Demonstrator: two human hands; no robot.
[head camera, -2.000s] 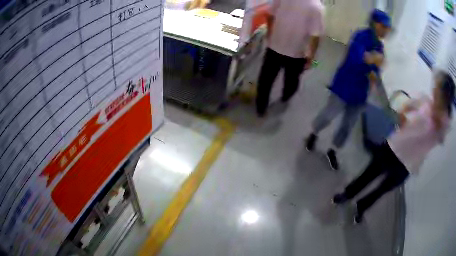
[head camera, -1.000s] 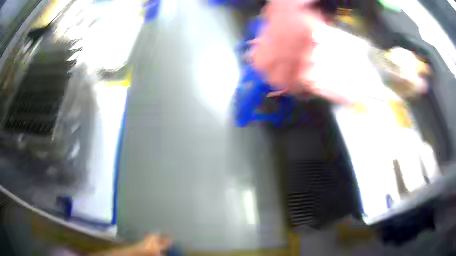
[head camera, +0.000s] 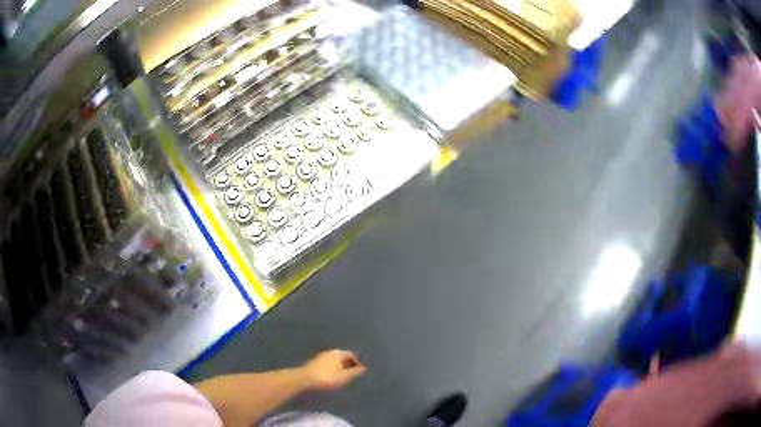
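Note:
My left hand (head camera: 335, 369) is at the lower middle, at the end of my bare forearm, over the grey floor. Its fingers are curled in and nothing shows in it. It is apart from the benches. My right hand is out of the picture. A pale tray with rows of round pockets (head camera: 288, 179) lies on the bench ahead on the left, inside a yellow-taped edge. A bluish-white textured sheet or tray (head camera: 417, 62) lies beyond it.
A blue-taped white bench (head camera: 219, 313) with dark racks or trays (head camera: 67, 213) is at the left. Tan board-like layers (head camera: 501, 37) stand at the back. Blue stools (head camera: 680, 321) and people in pink, blurred, line the right. My shoe (head camera: 448, 410) shows below.
The view has swung toward the left bench and come nearer to it. The round-pocket tray now shows clearly. My left hand has come further into the picture.

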